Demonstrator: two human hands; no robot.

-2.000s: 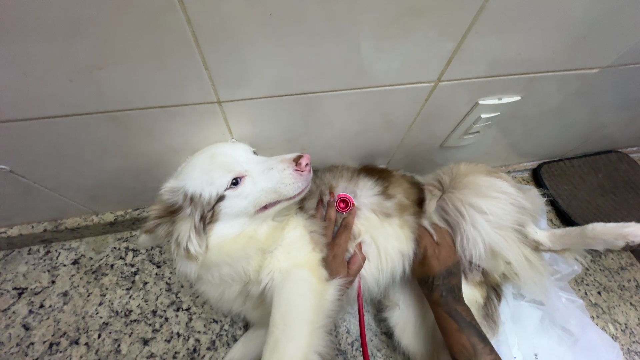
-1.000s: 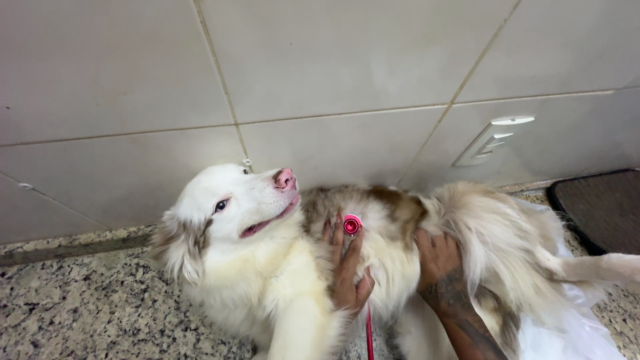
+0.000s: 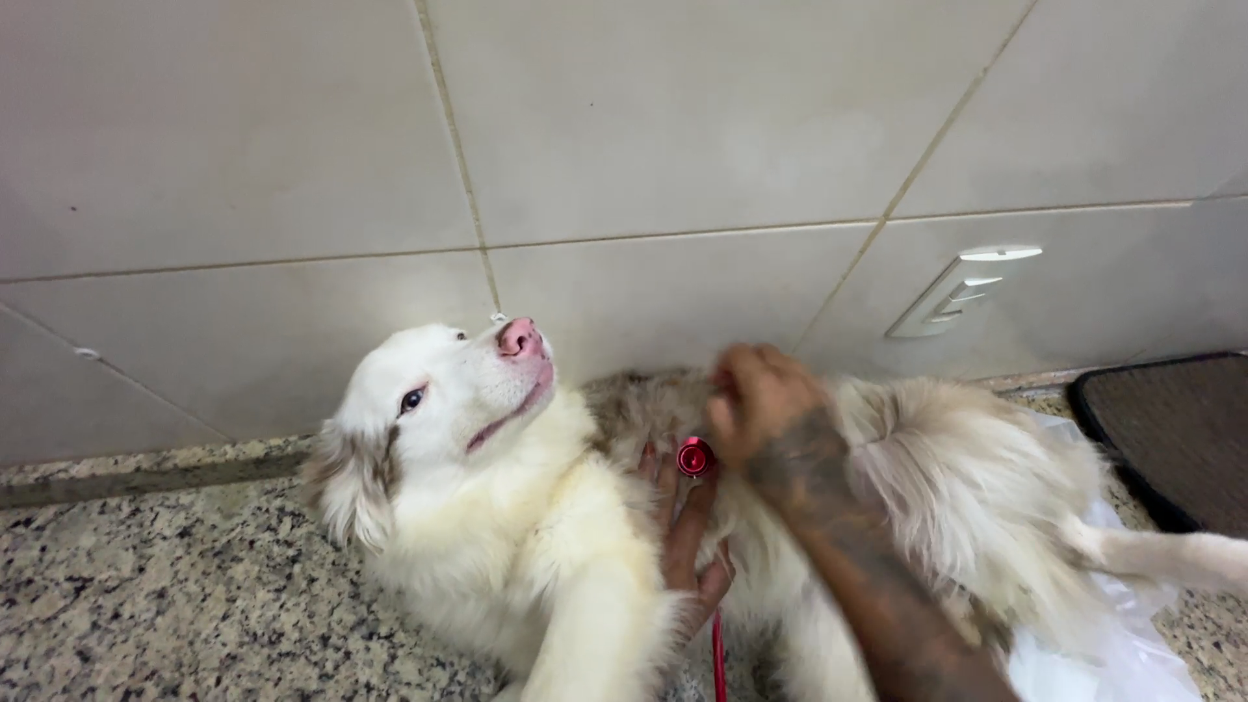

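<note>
A white dog with brown and grey patches lies on its side on a speckled granite surface, its pink nose pointing up. My left hand rests on its chest fur and holds the red chestpiece of a stethoscope between the fingers. Red tubing runs down from there to the bottom edge. Just right of the chestpiece, over the dog's side, is my right hand, its fingers curled and a little blurred; whether it touches the fur or pinches anything is unclear. The right forearm bears tattoos.
Behind the dog stands a tiled wall with a white switch plate. A dark mat with a black border lies at the right. White plastic sheeting is under the dog's hindquarters. The granite surface extends to the left.
My right hand has left the dog's flank near the hind leg and moved up and left, beside the stethoscope chestpiece, its fingers now curled. My left hand stays on the chest.
</note>
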